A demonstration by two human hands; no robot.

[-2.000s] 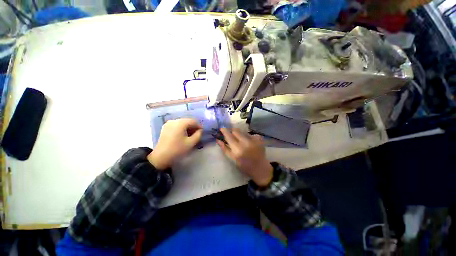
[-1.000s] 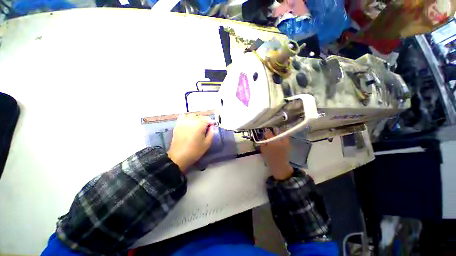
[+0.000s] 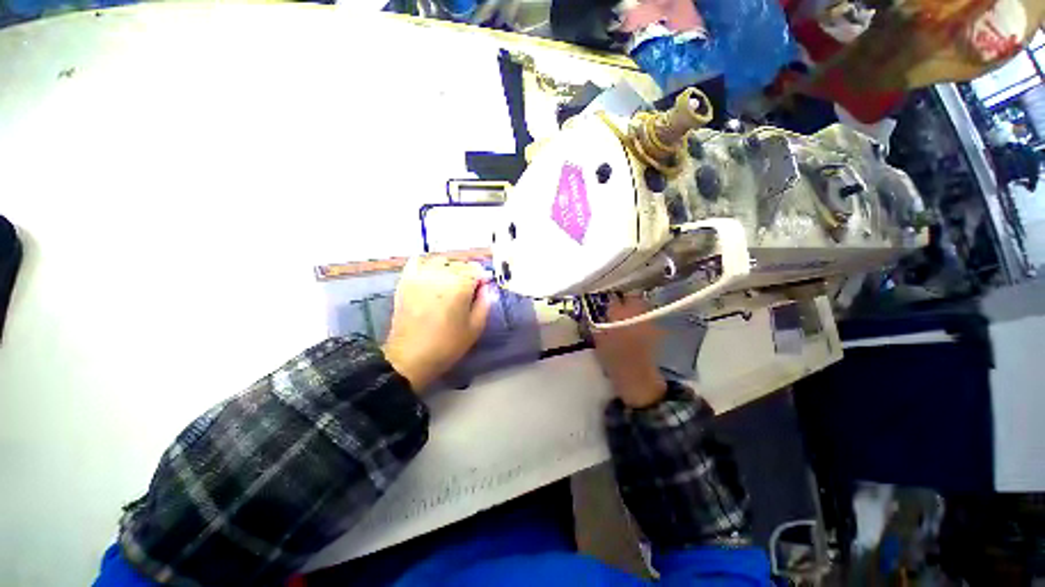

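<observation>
The grey-blue sewing template (image 3: pixel 364 314) lies flat on the table left of the needle area, its orange-brown strip along the far edge. My left hand (image 3: pixel 435 315) rests on the template's right part, fingertips at the lit end of the machine head. My right hand (image 3: pixel 630 349) is under the machine arm, right of the needle area; its fingers are partly hidden behind the pale curved lever (image 3: pixel 688 300), so its grip cannot be told. The cream sewing machine head (image 3: pixel 579 224) with a purple diamond sticker hides the needle. A grey fabric piece (image 3: pixel 684 345) lies right of my right hand.
The white table (image 3: pixel 229 149) has faint ruler markings near its front edge. A black slab (image 3: pixel 6 269) is cut off at the left edge. Dark outlined frames (image 3: pixel 464 213) lie beyond the template. Blue, red and brown bags (image 3: pixel 745 46) are heaped behind the machine.
Since two seconds ago, my right hand has moved from the template to under the machine arm. My left hand has shifted toward the template's right part. The view has tilted and moved closer; the last second shows little change.
</observation>
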